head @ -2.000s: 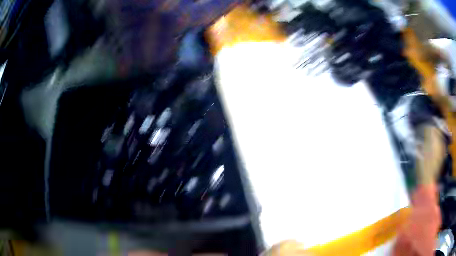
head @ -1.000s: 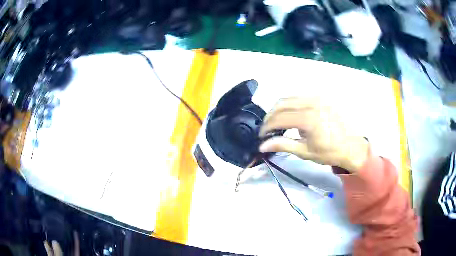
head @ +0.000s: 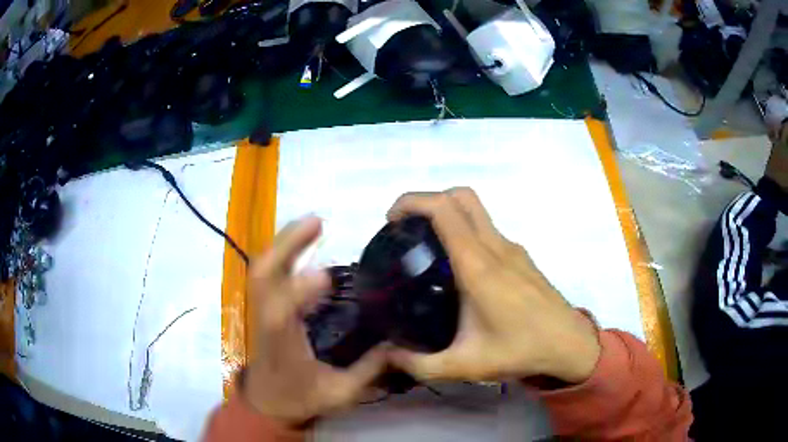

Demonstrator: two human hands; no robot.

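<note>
A glossy black rounded camera shell (head: 419, 280) is held above the white mat (head: 363, 164). My right hand (head: 497, 302) grips it from the right, fingers over its top and thumb below. My left hand (head: 289, 337) is on a darker black part (head: 333, 324) just left of the shell, fingers spread around it and blurred. The two black parts meet or overlap; the join is hidden. A pale blurred shape, perhaps the camera's white body (head: 432, 419), lies below the hands. A black cable (head: 207, 220) runs left from the work.
White camera units (head: 514, 52) with antennas stand on the green surface (head: 346, 108) beyond the mat. Dark parts (head: 164, 95) are piled at upper left. A thin loose wire (head: 147, 345) lies on the left of the mat. Another person's striped sleeve (head: 743, 259) is at right.
My left hand has come into view at the black parts. My right hand now grips the rounded shell. The camera appears turned, and its loose wire ends no longer show clearly.
</note>
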